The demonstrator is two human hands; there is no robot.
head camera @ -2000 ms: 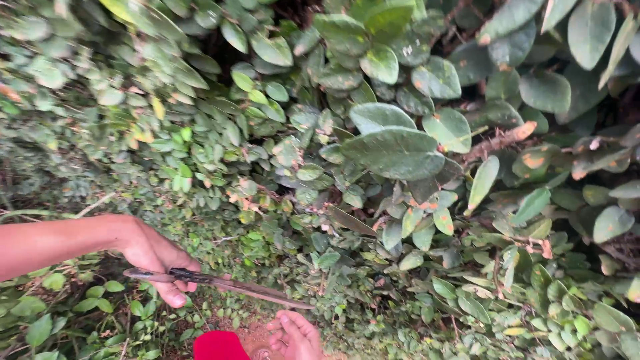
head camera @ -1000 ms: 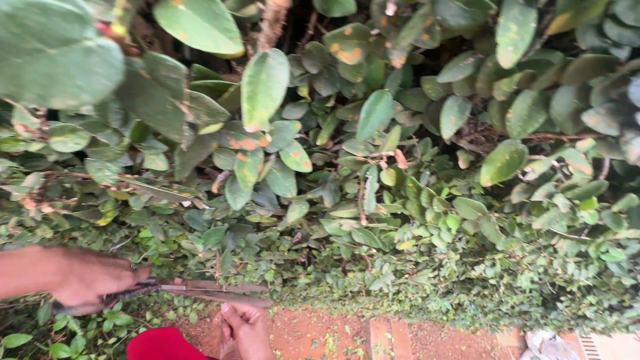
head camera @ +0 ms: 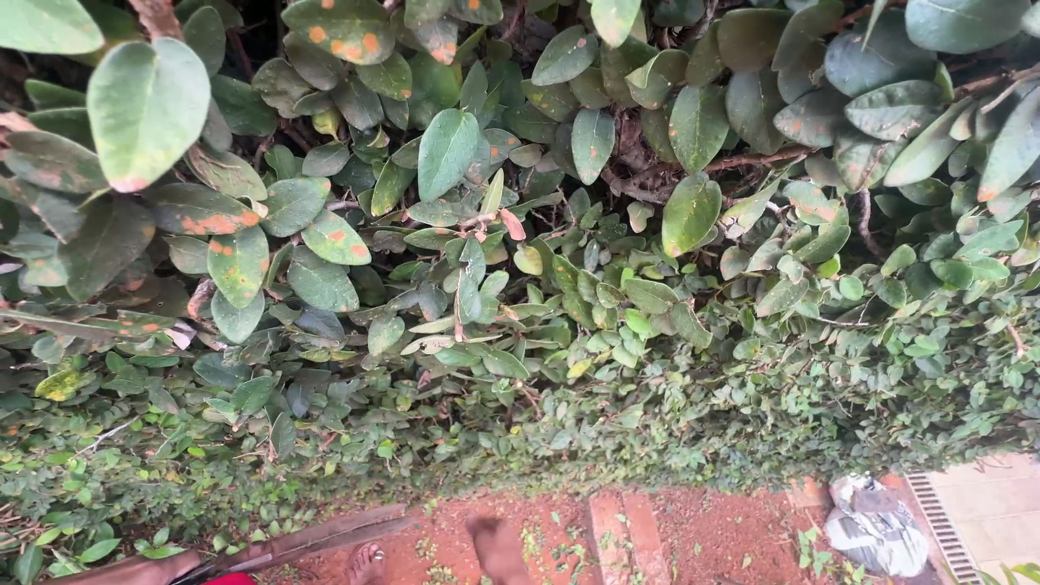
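Note:
At the bottom left edge, my left hand [head camera: 154, 567] is mostly cut off by the frame, at the dark handle end of a pair of hedge shears [head camera: 317, 536]. Their long brownish blades lie low in the view, pointing right, below the leaves and over the red soil. Whether the blades touch each other is hard to tell. I do not see my right hand. A leafy hedge [head camera: 504, 325] fills most of the view, with large spotted leaves above and small dense ones below.
Red soil [head camera: 707, 528] runs along the hedge's foot, crossed by a brick strip [head camera: 621, 536]. A foot [head camera: 367, 562] and a blurred brown shape, probably another foot [head camera: 496, 548], show below. At right are a crumpled plastic bag [head camera: 876, 532], a drain grate [head camera: 942, 524] and paving [head camera: 995, 496].
The view has swung to the right along the hedge. My left hand and the shears sit lower in the frame. My right hand, near the blade tips one second ago, has left the view.

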